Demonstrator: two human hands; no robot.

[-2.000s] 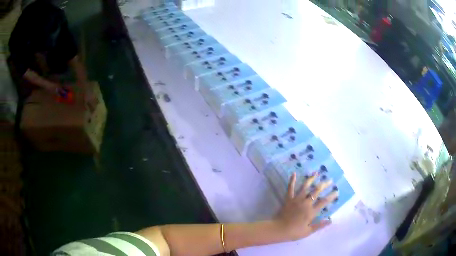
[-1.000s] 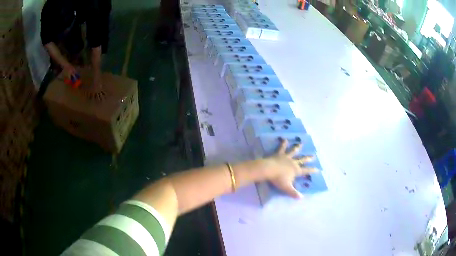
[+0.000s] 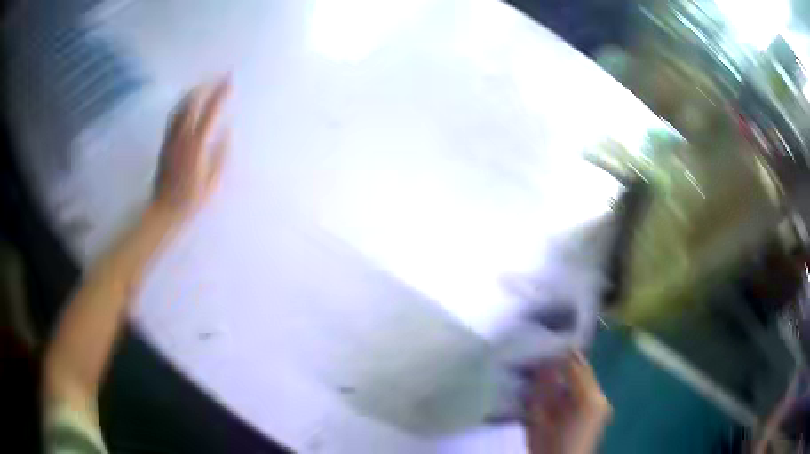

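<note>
The picture is strongly blurred. My left hand (image 3: 191,155) is over the white table (image 3: 266,257) on the left, with its fingers partly apart and nothing seen in it. A blurred block of light blue boxes (image 3: 102,80) lies at the upper left, left of this hand. My right hand (image 3: 566,403) is at the lower right, cut off by the bottom edge. A whitish shape with dark patches (image 3: 551,317) shows just above its fingers; whether the hand grips it cannot be told.
A yellowish film-like piece (image 3: 662,248) stands at the table's right edge beside a dark upright shape. A green surface with a pale edge strip (image 3: 684,372) is at the lower right. Dark floor shows along the table's lower left edge.
The view has swung right, so the box row now sits at the upper left. My left hand has come off the boxes. My right hand has come into view.
</note>
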